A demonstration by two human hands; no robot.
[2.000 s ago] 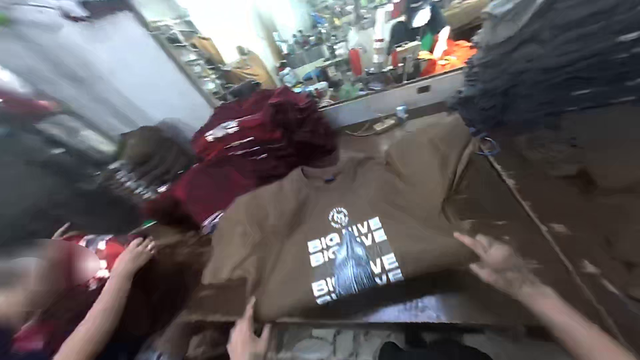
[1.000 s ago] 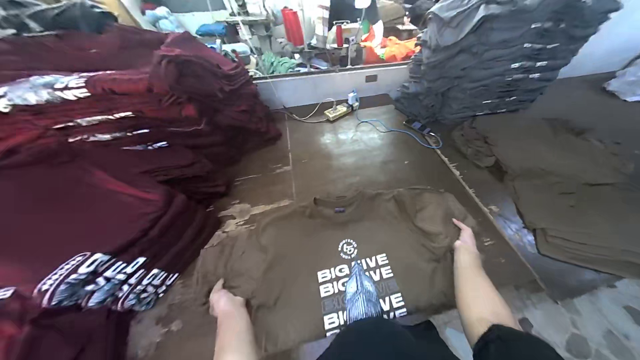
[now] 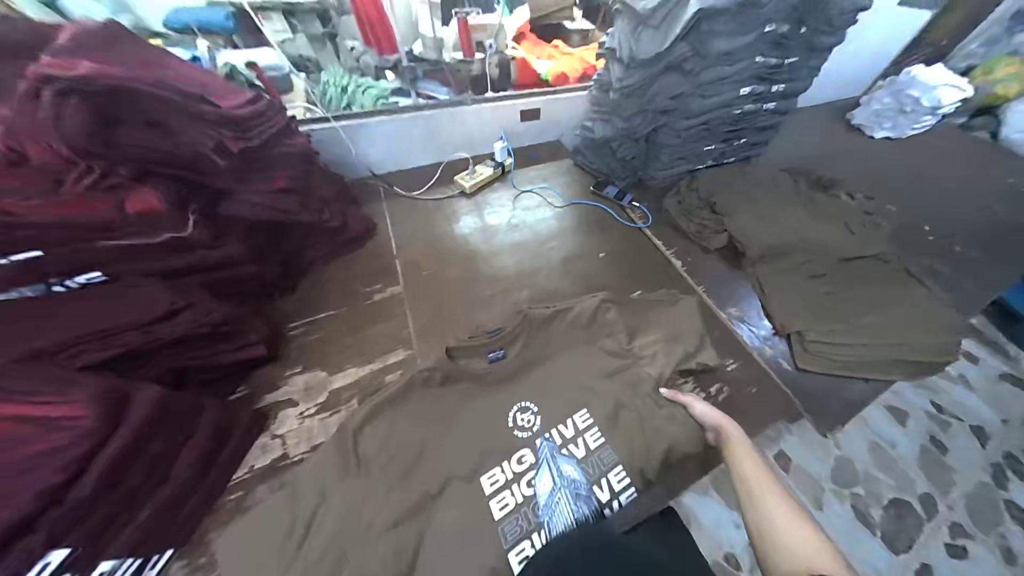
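A brown printed T-shirt (image 3: 432, 448) lies spread front side up on the worn wooden table (image 3: 528, 248), its collar toward the far side. White lettering and a tower picture cover its chest. My right hand (image 3: 704, 418) rests at the shirt's right side below the sleeve, fingers stretched out along the fabric; whether they pinch it I cannot tell. My left hand is out of the frame. Dark clothing hides the lower part of the print.
Stacked maroon shirts (image 3: 160, 184) rise at the left. Grey shirts (image 3: 680, 88) are piled at the back right, beside folded brown shirts (image 3: 856, 288). A power strip (image 3: 482, 176), a phone (image 3: 613, 192) and a blue cable (image 3: 560, 200) lie near the low wall.
My left hand, at the shirt's left side one second ago, has left the view. The shirt was loosely draped two seconds ago and now lies flatter. The view has turned.
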